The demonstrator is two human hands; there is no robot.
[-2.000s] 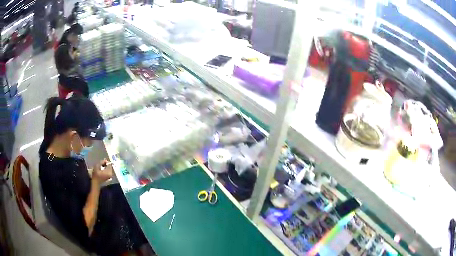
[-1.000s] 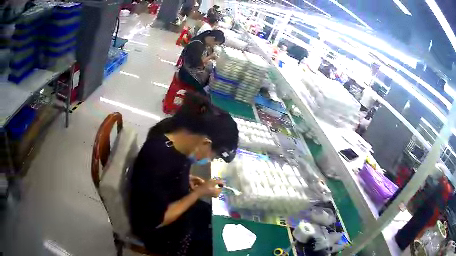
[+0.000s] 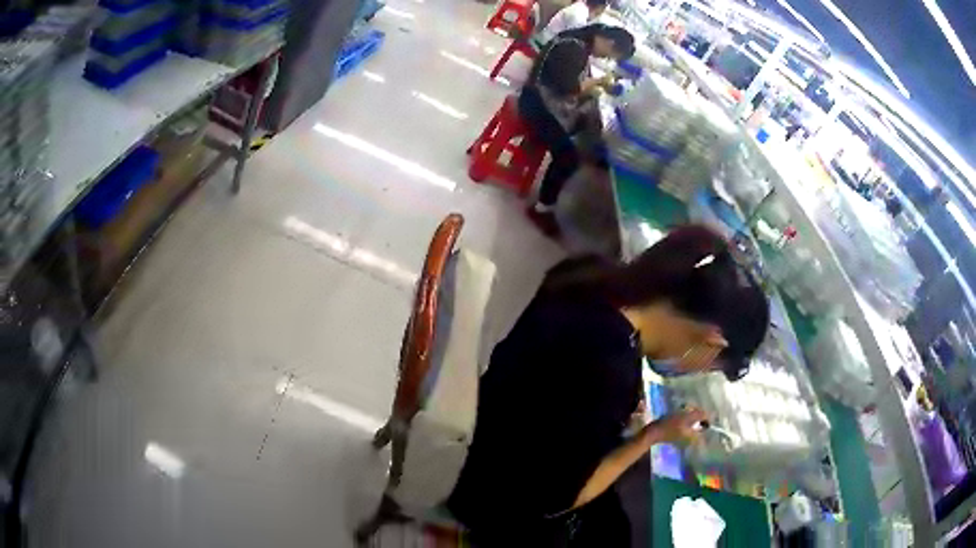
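Neither of my hands is in the picture. Nearest in front of me, a seated person (image 3: pixel 567 396) in a dark top and cap bends over the bench at the lower right. That person's hand (image 3: pixel 680 426) holds a small whitish item, too small to name. Clear blister trays (image 3: pixel 758 412) with rows of white parts lie stacked just beyond that hand. A white wipe (image 3: pixel 696 522) lies on the green mat (image 3: pixel 747 514) at the bottom edge.
A wooden-framed chair (image 3: pixel 428 321) is behind the person. Shiny floor (image 3: pixel 246 353) runs along the left. A side table (image 3: pixel 118 102) holds blue trays (image 3: pixel 128 41). Farther off are red stools (image 3: pixel 512 150), another seated person (image 3: pixel 565 80) and stacked trays (image 3: pixel 664 134).
The view has swung left and down. The seated person, trays and wipe now appear farther right, and more floor and side table show. The scissors and shelf jars have left the picture.
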